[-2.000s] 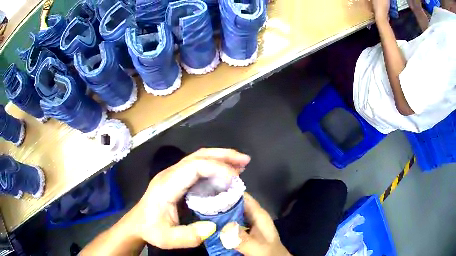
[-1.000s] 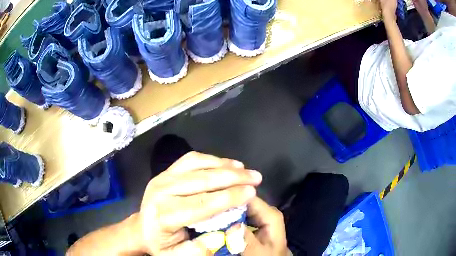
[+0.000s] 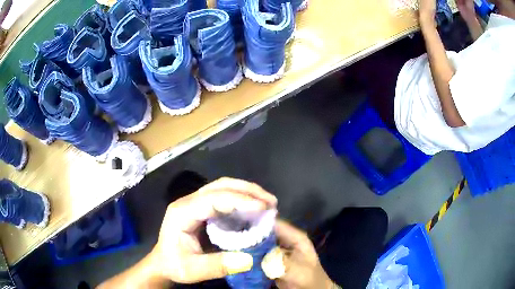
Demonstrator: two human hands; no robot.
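A blue denim boot upper (image 3: 251, 276) is held above my lap, with a pale bumpy-edged cup sole (image 3: 240, 230) around its upward-facing end. The sole's hollow, shadowed inside faces up. My left hand (image 3: 206, 231) wraps the sole from the left, its yellow-capped thumb on the front. My right hand (image 3: 296, 257) grips the denim from the right, its pale-capped thumb near the sole's lower edge. The boot's lower part is cut off by the picture's bottom edge.
Boots with pale rims (image 3: 170, 73) stand in rows on the tan bench (image 3: 333, 31). A loose pale sole (image 3: 127, 163) lies at its edge. A person in white (image 3: 435, 101) is at the right, near a blue stool (image 3: 379, 149). A blue crate (image 3: 420, 254) holds pale pieces.
One second ago my left fingers covered the sole's top. Now they have lifted back and curve around its left and far side, so its hollow shows. The view has shifted slightly.
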